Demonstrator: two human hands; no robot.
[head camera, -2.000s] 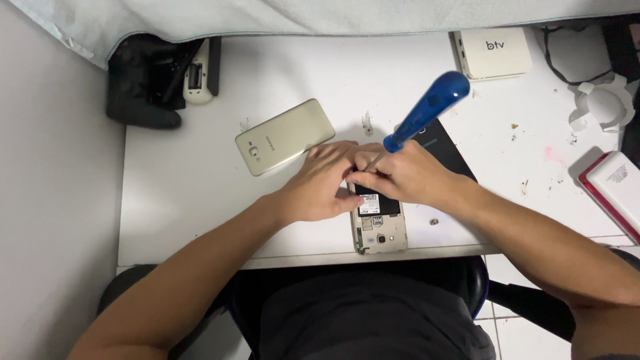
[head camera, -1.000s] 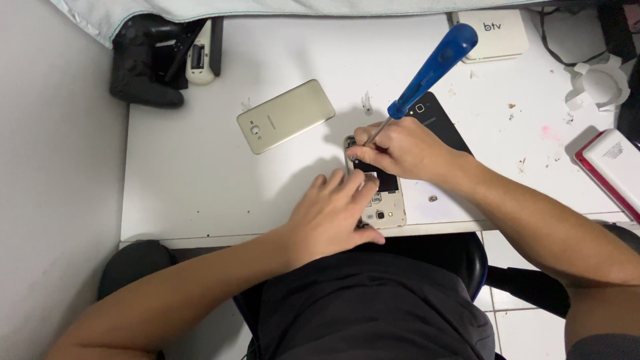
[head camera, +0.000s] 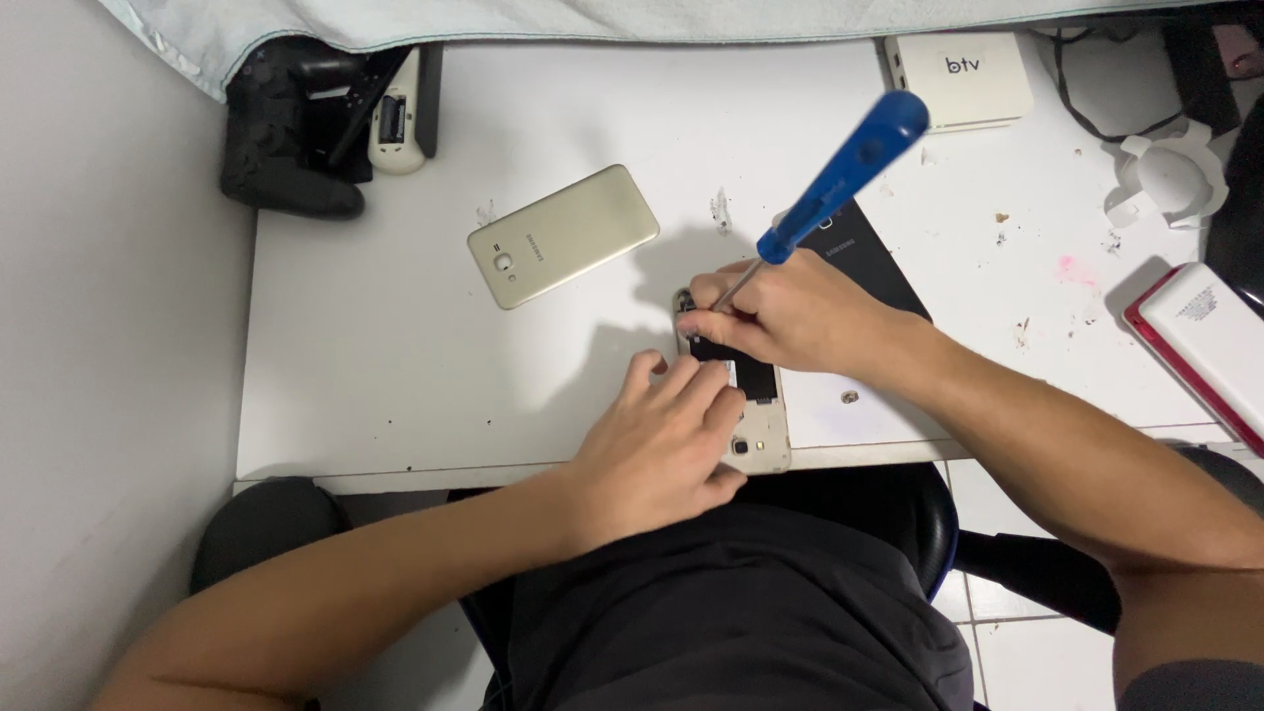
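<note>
An opened smartphone lies near the table's front edge, its back off and its inner frame and black battery area showing. My right hand holds a blue-handled screwdriver by its shaft, low over the phone's far end; the fingers hide the tip. My left hand rests at the phone's left side with bent fingers over its middle; whether it grips anything I cannot tell. A gold phone back cover lies to the left. Partly under my right forearm is a black Samsung phone or cover.
A black game controller and a white remote with its battery bay exposed sit back left. At the back right are a white box and a white plastic piece. A white and red device lies right.
My left hand has drawn back from the phone's far end toward its near left side, fingers now more spread. My right hand still holds the screwdriver at the far end.
</note>
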